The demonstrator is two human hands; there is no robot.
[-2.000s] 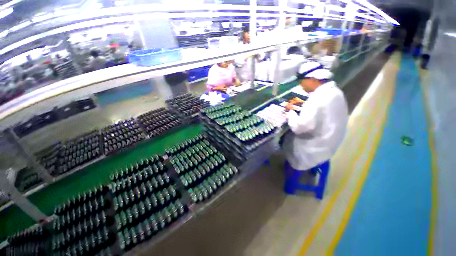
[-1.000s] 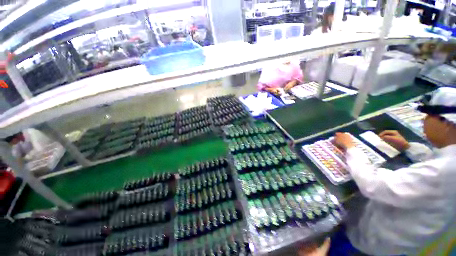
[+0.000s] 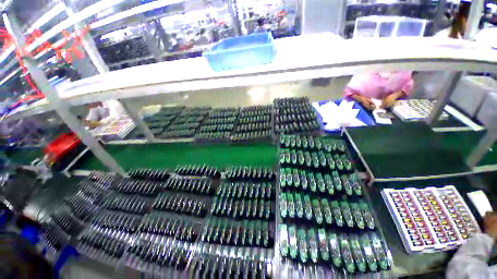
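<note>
Neither of my hands is in the picture. Nearest in front of me, a clear blister tray (image 3: 333,204) holds several rows of narrow green circuit boards with white and dark marks. It looks higher than the trays beside it. To its left, more trays of circuit boards (image 3: 238,210) stand side by side along the near edge of the line. Their near ends are cut off by the bottom of the picture.
A green conveyor belt (image 3: 201,155) runs behind the trays, with more board trays (image 3: 220,122) beyond. A white shelf (image 3: 163,82) carries a blue bin (image 3: 241,53). At right are a coworker's sleeve (image 3: 473,259) and a white parts tray (image 3: 431,218). A pink-sleeved person (image 3: 379,86) sits opposite.
The view has turned left and come closer to the trays. The coworker at right is now mostly out of the picture. A hand at the bottom edge one second ago no longer shows.
</note>
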